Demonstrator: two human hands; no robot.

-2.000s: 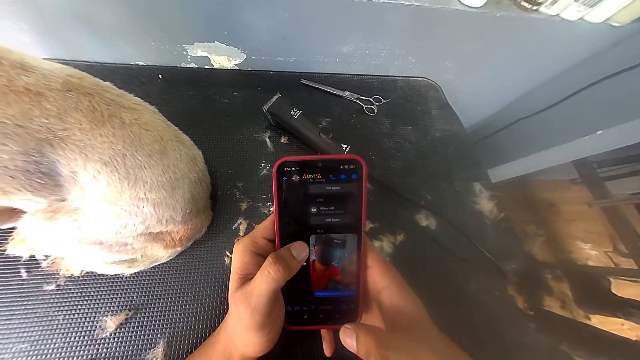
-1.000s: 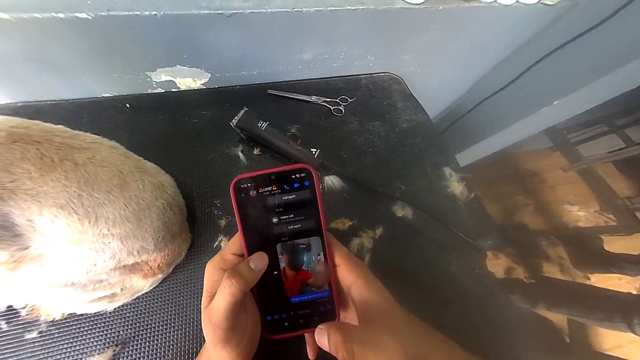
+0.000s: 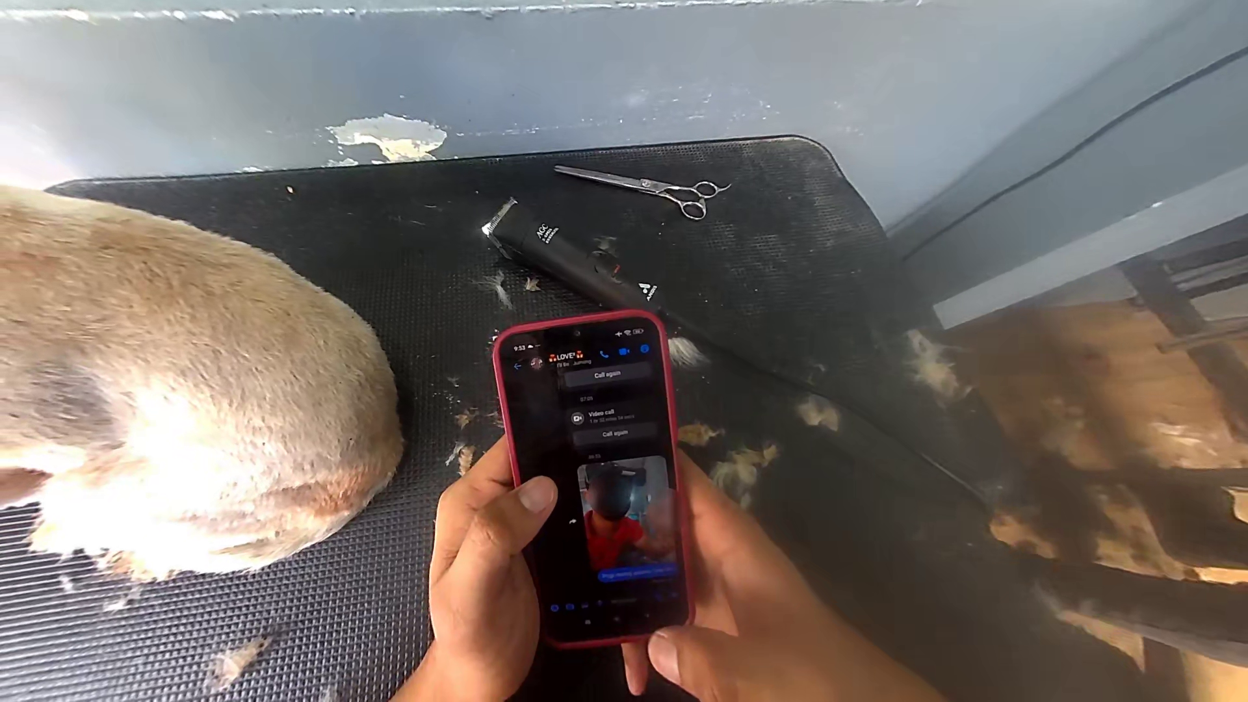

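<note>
A smartphone in a red case (image 3: 595, 478) is held upright between both hands, its lit screen showing a chat with a picture. My left hand (image 3: 487, 565) grips its left edge, the thumb lying over the side of the screen. Along the right edge and lower corner is my right hand (image 3: 751, 595), its thumb by the bottom; some fingers are hidden behind the phone. Just beyond the phone lies a black Andis hair clipper (image 3: 575, 268) with its cord running right. Metal shears (image 3: 643, 185) rest past it. A light-coated animal's body (image 3: 214, 380), probably a dog, is at the left.
The black ribbed mat of the table (image 3: 390, 224) bears scattered tufts of cut hair (image 3: 746, 468). A grey wall with peeling paint (image 3: 624, 78) borders the far edge. On the right, beyond the table, are a brown floor (image 3: 1063, 351) and dark bars.
The view has shifted. Both hands keep hold of the phone, and the left thumb stays at the screen's left side. The clipper and shears have not plainly moved on the table.
</note>
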